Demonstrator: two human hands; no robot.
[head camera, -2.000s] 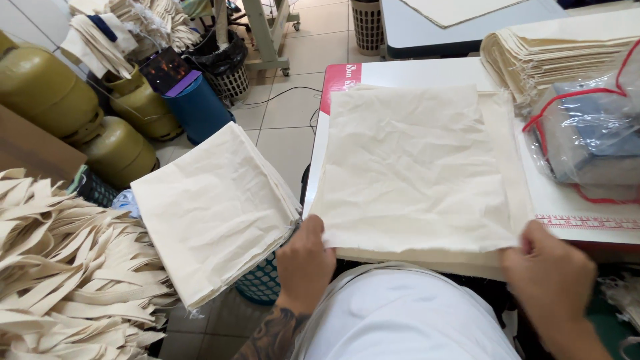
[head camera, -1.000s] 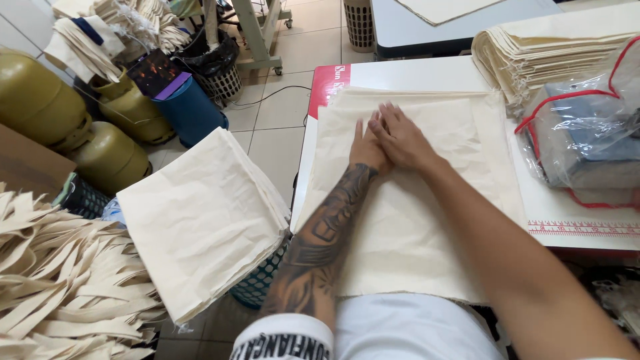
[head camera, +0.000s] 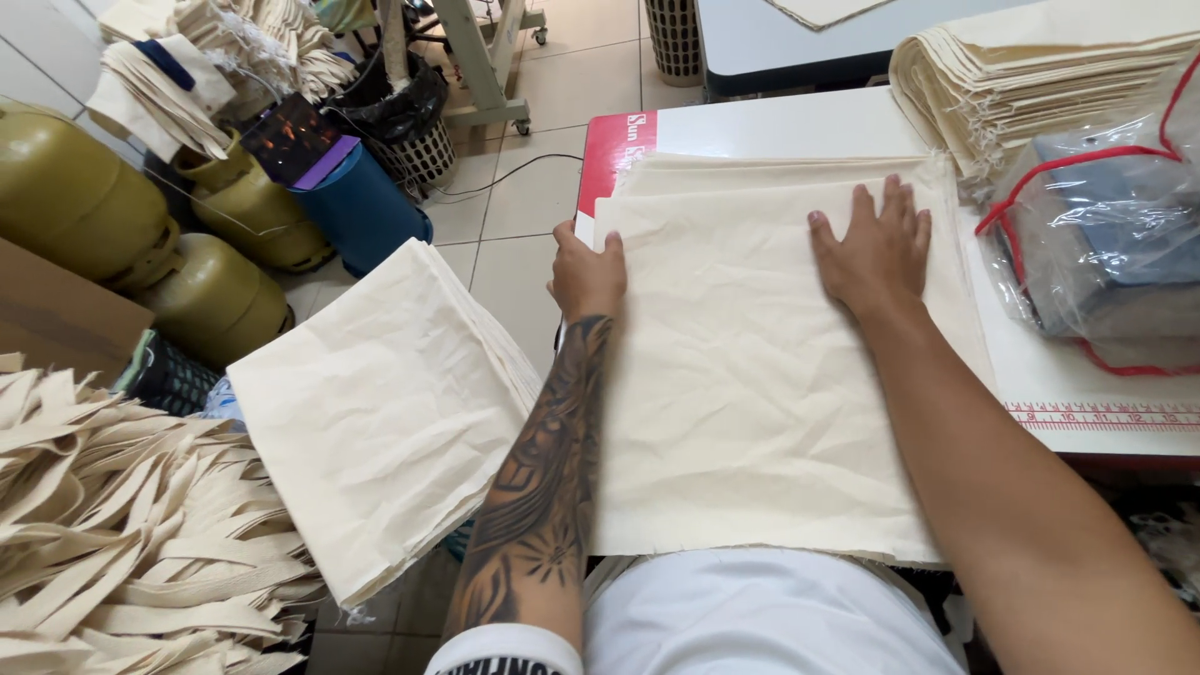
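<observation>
A stack of cream fabric panels (head camera: 750, 375) lies on the white table (head camera: 797, 127) in front of me, its near edge against my shirt. My left hand (head camera: 589, 272) is at the upper left edge of the stack, thumb apart from the fingers; whether it grips the cloth is not clear. My right hand (head camera: 874, 244) rests flat on the top panel near its far right corner, fingers spread, holding nothing. To the left, apart from the table, a second stack of cream panels (head camera: 384, 412) sits tilted over a basket that it mostly hides.
Folded cream fabric (head camera: 1041, 94) and a plastic-wrapped machine with red trim (head camera: 1116, 234) occupy the table's right side. A printed ruler (head camera: 1106, 414) runs along its edge. Cloth strips (head camera: 122, 534), gas cylinders (head camera: 75, 197) and a blue bin (head camera: 361, 202) stand left.
From the near corners of the top panel, both hands came together on its far part. Now they are apart, the left at the left edge and the right near the far right corner.
</observation>
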